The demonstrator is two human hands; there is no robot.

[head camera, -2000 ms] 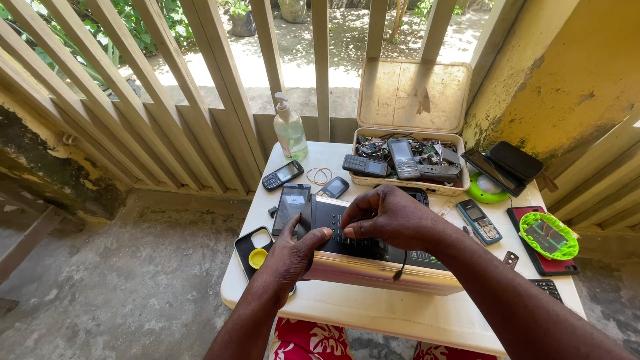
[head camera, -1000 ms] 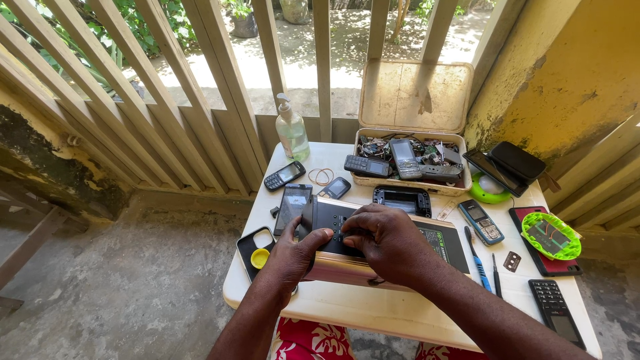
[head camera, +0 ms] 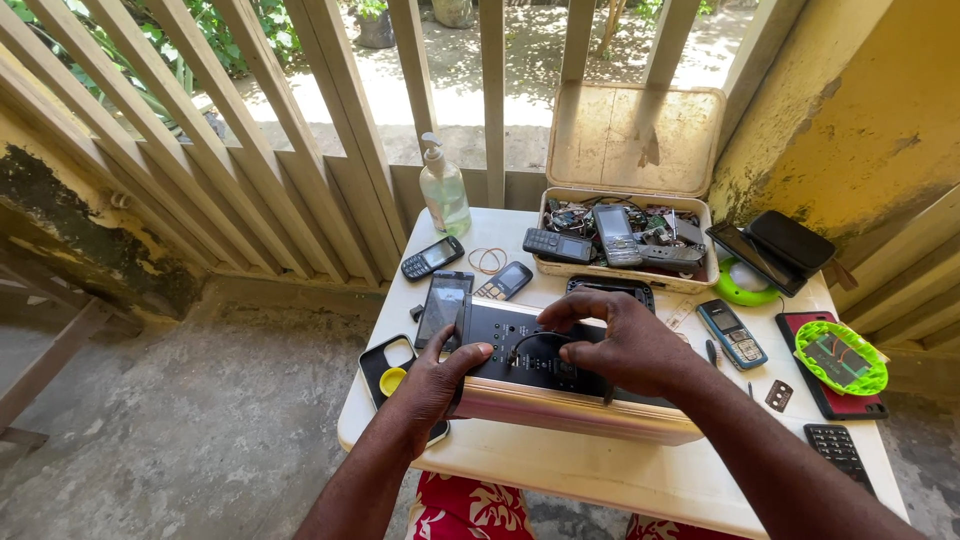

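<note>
A metal-cased electronic box (head camera: 570,416) with a black panel of sockets and small lights lies along the front of the table. My left hand (head camera: 439,375) grips its left end, thumb on the panel. Above the panel, my right hand (head camera: 619,337) is curled beside a short black cable (head camera: 538,337); whether the fingers hold the cable is unclear. One end of the cable stands at the panel's sockets; its other end is hidden by the right hand. A dark smartphone (head camera: 444,304) lies just behind the box's left end.
The white table (head camera: 600,469) also bears a pump bottle (head camera: 444,191), an open case (head camera: 634,277) of circuit boards and phones, a blue keypad phone (head camera: 731,334), a green round part (head camera: 841,358) on a red phone case, and a loose keypad phone (head camera: 838,454). A slatted fence stands behind.
My right hand has lifted from the panel and moved right, with its fingers more apart. The black cable now shows arching over the panel. My left hand remains on the box's left end.
</note>
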